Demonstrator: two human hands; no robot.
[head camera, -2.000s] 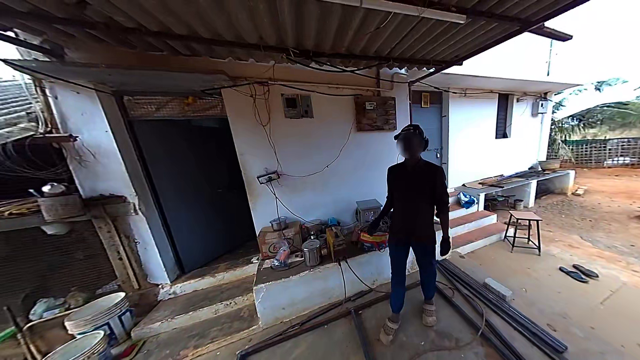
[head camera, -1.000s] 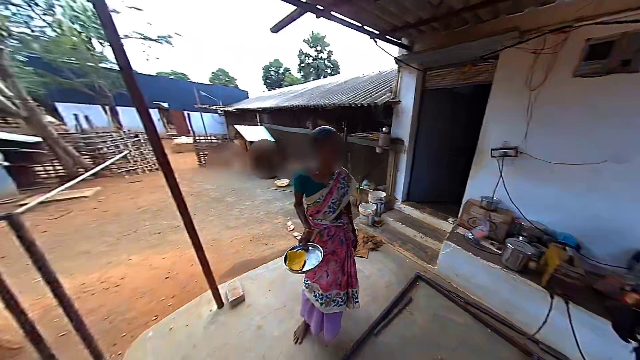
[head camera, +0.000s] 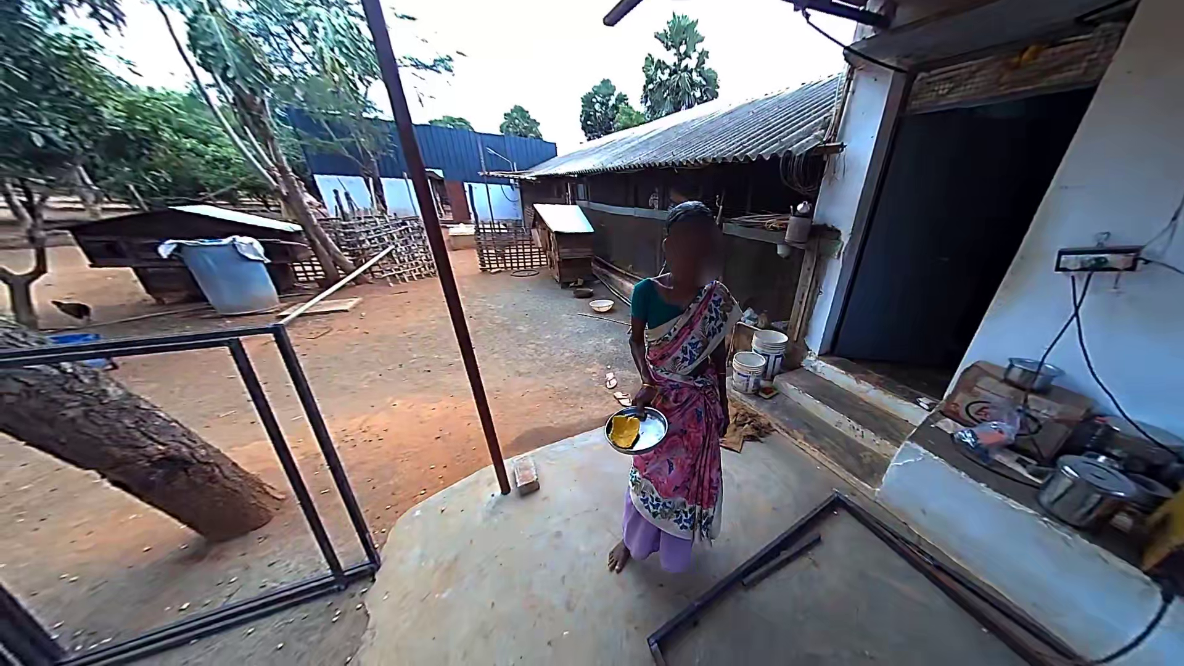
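Neither my left hand nor my right hand shows in the head view. In front of me a person in a patterned sari stands on the concrete floor, one hand holding a round metal plate with something yellow on it. A dark metal frame lies on the floor to the right of that person. At the left stands another dark metal frame, upright.
A thin metal post rises beside a brick. Steps lead to a dark doorway. Steel pots sit on the ledge at right. White buckets stand behind the person; a tree trunk leans at left.
The view has swung far left, from the house wall and a person in dark clothes to the yard. The person with the plate appears in the last two frames.
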